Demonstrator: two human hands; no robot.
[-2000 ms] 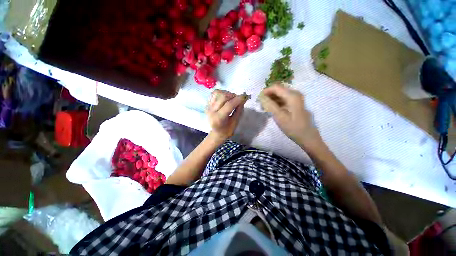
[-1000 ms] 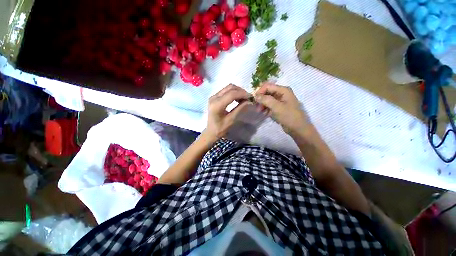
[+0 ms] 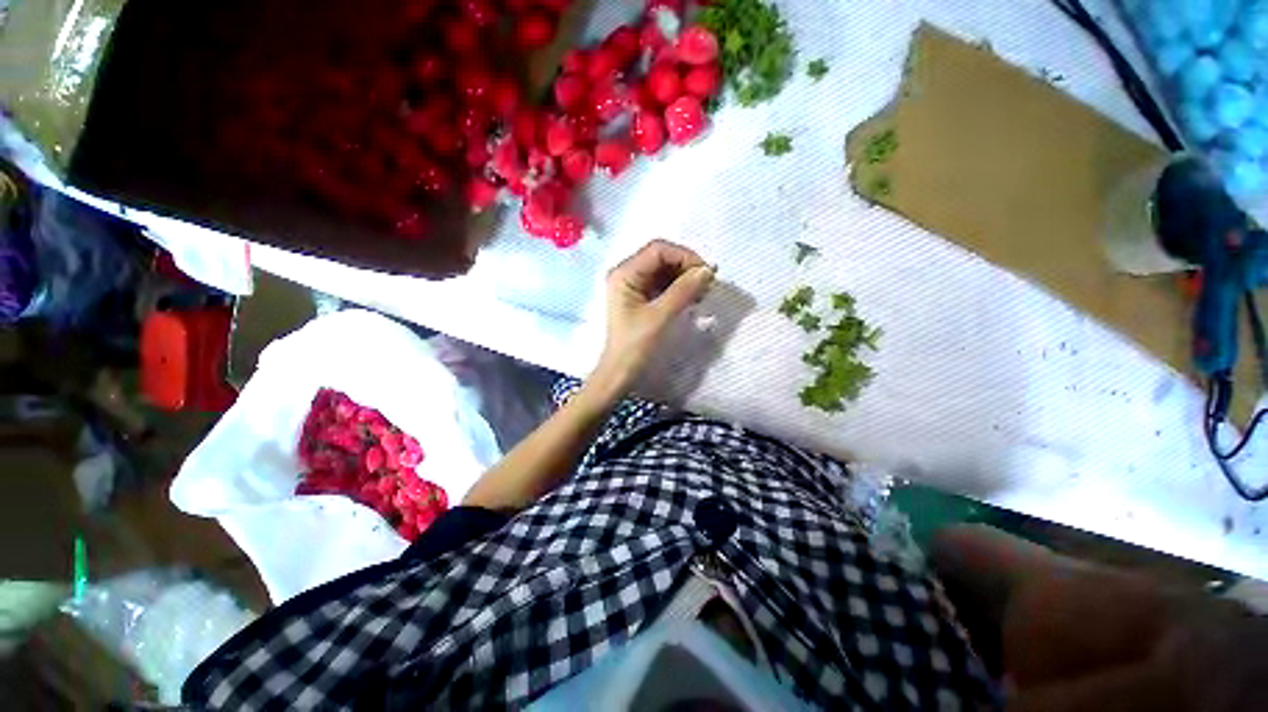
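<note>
My left hand (image 3: 647,303) is over the white-covered table, thumb and forefinger pinched on a tiny dark green piece, likely a leaf cap (image 3: 712,270). The fingers hide most of it. My right hand (image 3: 980,556) is low at the right, below the table edge, dark and blurred; I cannot tell whether it holds anything. A small cluster of green leaf caps (image 3: 839,365) lies right of my left hand. Red artificial strawberries (image 3: 647,131) lie in a heap beyond it, beside a larger leaf cap pile (image 3: 751,49).
A dark carton (image 3: 278,139) of red fruits stands at upper left. A white bag (image 3: 257,459) with red fruits is below the table edge. A glue gun (image 3: 1217,299) rests by a translucent cup on cardboard (image 3: 1015,153) at right. Blue balls (image 3: 1217,77) are at upper right.
My right hand has left my left hand and dropped to the lower right. The smaller leaf cap cluster has shifted nearer to me and to the right, with a few loose pieces left behind.
</note>
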